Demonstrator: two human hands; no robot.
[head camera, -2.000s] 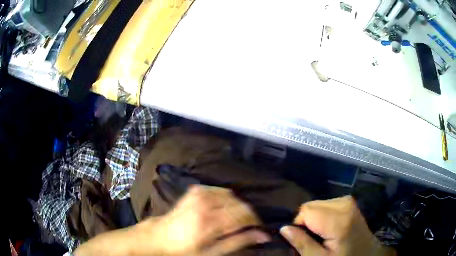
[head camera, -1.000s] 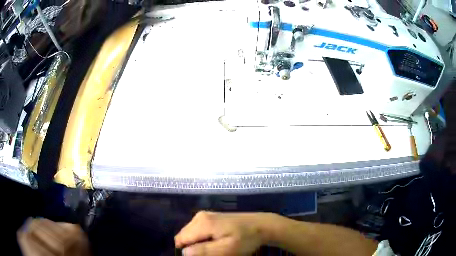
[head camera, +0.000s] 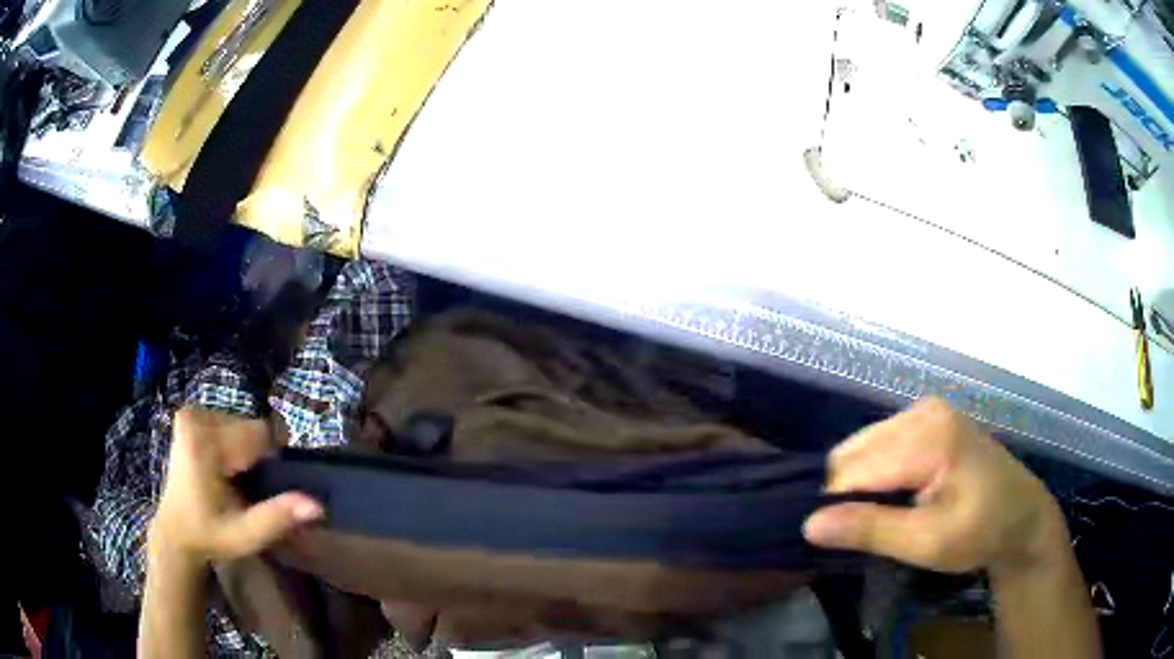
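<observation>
A dark elastic waistband (head camera: 541, 518) is stretched smooth between my two hands, below the table's front edge. Brown cloth (head camera: 515, 595) of the garment hangs under it, and more brown cloth lies behind it. My left hand (head camera: 232, 496) is closed on the band's left end, thumb on top. My right hand (head camera: 921, 496) is closed on the band's right end, thumb along its front. The fingers behind the band are partly hidden.
The white sewing table (head camera: 618, 155) spans the view above my hands, with a measuring tape (head camera: 824, 367) along its edge. A phone (head camera: 1102, 171), yellow-handled snips (head camera: 1142, 354) and the sewing machine (head camera: 1030, 52) are at right. Plaid cloth (head camera: 316, 386) lies lower left.
The view has swung back left and down. My hands, one second ago apart with no cloth clearly visible in them, now hold the waistband stretched wide. Two seconds ago they were close together on dark cloth.
</observation>
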